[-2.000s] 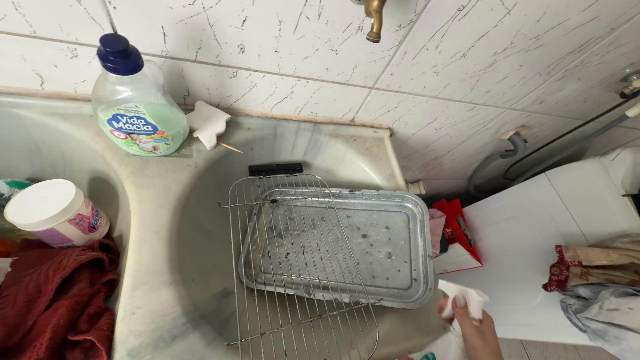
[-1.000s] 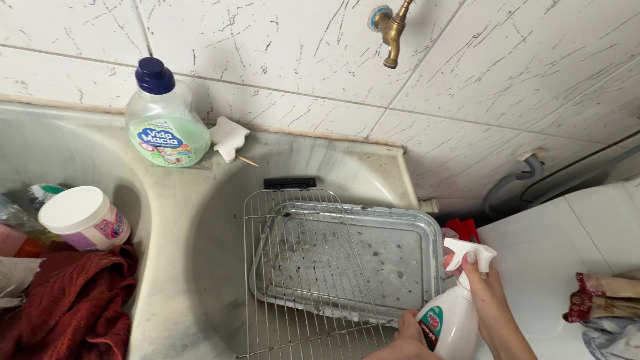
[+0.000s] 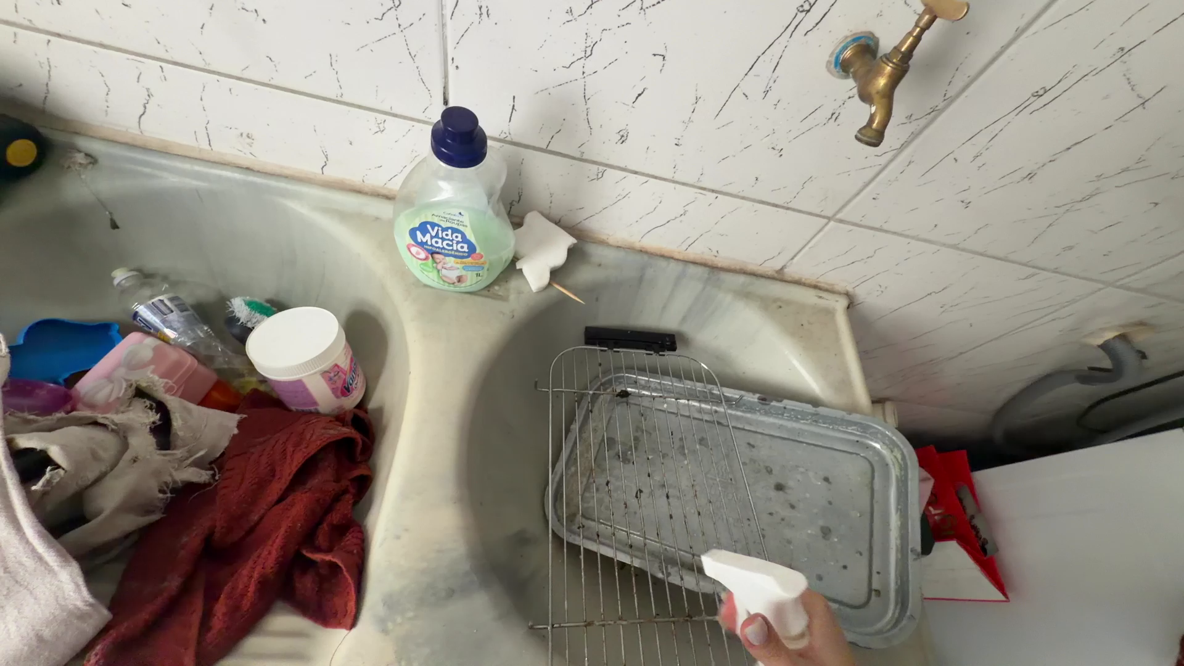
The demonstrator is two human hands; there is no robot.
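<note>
My right hand (image 3: 800,634) is at the bottom edge, right of centre, gripping a white trigger spray head (image 3: 763,587); the bottle below it is out of frame. The spray head points left over the near rim of a grey metal baking tray (image 3: 823,499), which has dark spots and stands tilted in the right sink basin (image 3: 504,462). A wire rack (image 3: 601,592) leans over the left part of the tray. Behind the rack's top lies a black bar-shaped piece (image 3: 629,339). My left hand is not in view.
A detergent bottle (image 3: 453,222) and a white piece on a stick (image 3: 544,250) stand on the sink ledge. The left basin holds a dark red cloth (image 3: 250,518), a white-lidded tub (image 3: 305,361) and a plastic bottle (image 3: 176,319). A brass tap (image 3: 879,83) juts from the tiled wall.
My left hand, on the spray bottle one second ago, has left the view. My right hand still holds the spray head. The view has swung left, showing more of the left basin.
</note>
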